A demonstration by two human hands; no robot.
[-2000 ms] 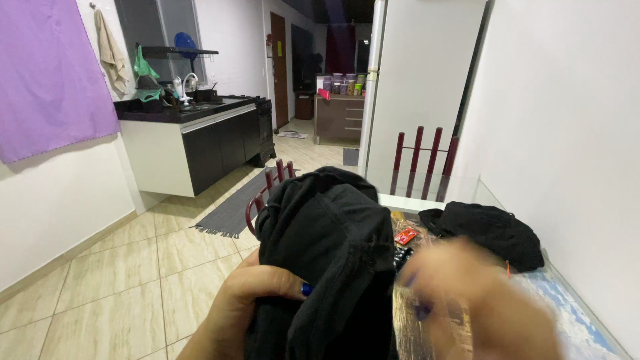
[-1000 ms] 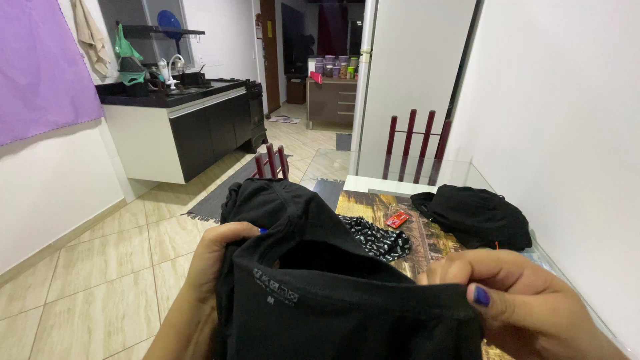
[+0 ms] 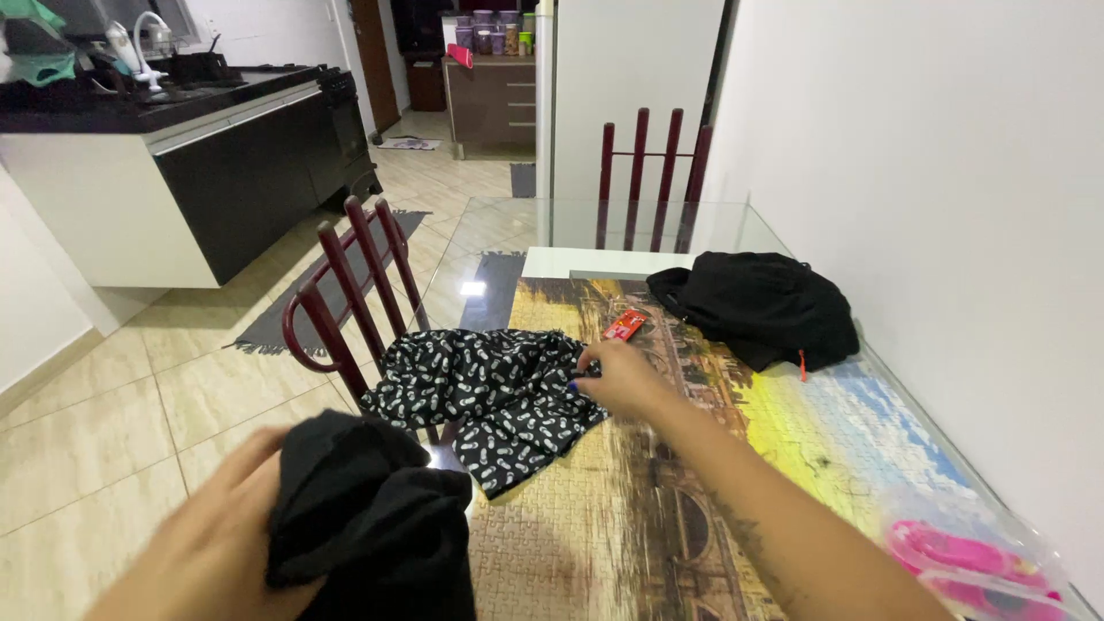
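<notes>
Bunched black fabric, a garment [image 3: 371,509], is gripped in my left hand [image 3: 224,517] at the lower left, in front of the table edge. My right hand [image 3: 617,375] reaches over the table to the right end of a black cloth with white flip-flop shapes [image 3: 509,379]; its fingertips are at the cloth, and whether they pinch it is unclear. Just beyond those fingers lies a small red packet [image 3: 624,324]. A second heap of black fabric [image 3: 759,302] with an orange cord end rests near the wall. Beneath them spreads a jigsaw puzzle [image 3: 535,552] on the glass-topped table.
Pink items in clear plastic [image 3: 966,556] lie at the table's lower right. A dark red chair [image 3: 354,285] stands at the left side, another [image 3: 642,172] at the far end. The white wall [image 3: 914,172] borders the right side. A kitchen counter [image 3: 233,82] stands at the back left.
My right hand has let go of the black garment and moved to the patterned cloth. The garment, held open by both hands one second ago, is now bunched in my left hand.
</notes>
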